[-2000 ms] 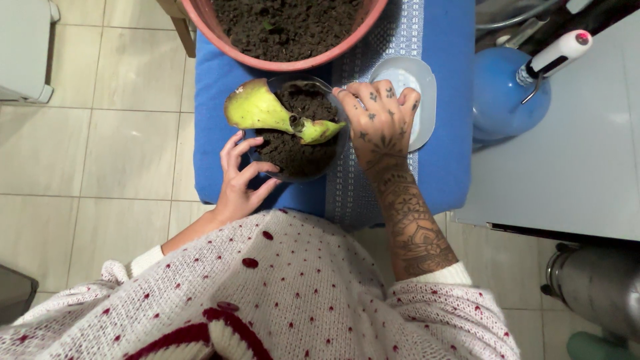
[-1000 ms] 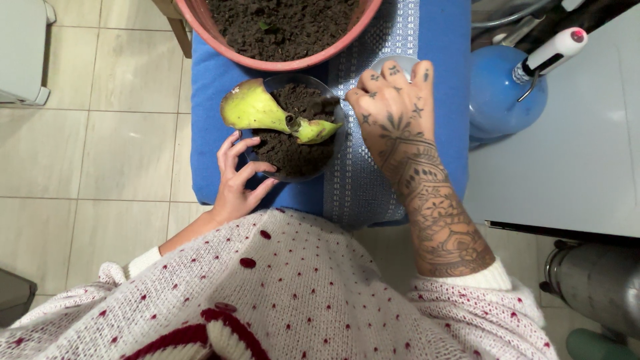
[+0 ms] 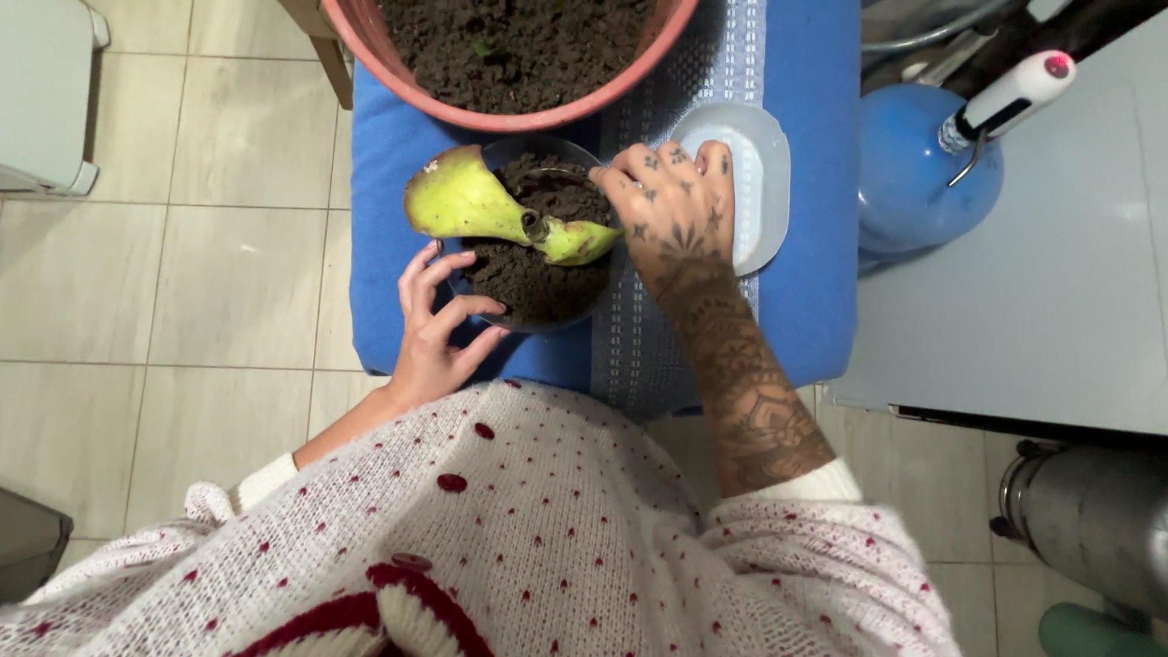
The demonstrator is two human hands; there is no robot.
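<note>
A clear round container [image 3: 570,315] of dark soil [image 3: 520,287] stands on the blue cloth. On the soil lies a yellow-green plant piece [image 3: 465,201] with a broad leaf, a hollow stem stub and a smaller leaf to the right. My left hand [image 3: 438,319], fingers spread, rests against the container's lower left rim. At its right rim is my right hand [image 3: 680,201], fingers bent, fingertips partly hidden; whether it pinches anything cannot be seen. A translucent plastic tub [image 3: 774,196] sits just beyond it, partly behind the hand.
A large reddish plastic pot [image 3: 520,120] of soil stands at the top of the cloth-covered table [image 3: 812,310]. On the right are a blue water jug [image 3: 922,182] with a white dispenser pump [image 3: 1017,91], a pale surface [image 3: 1022,301] and a metal cylinder [image 3: 1086,520].
My right hand moved from the container's rim over the plastic tub, then back left to the rim. The left hand has stayed at the container.
</note>
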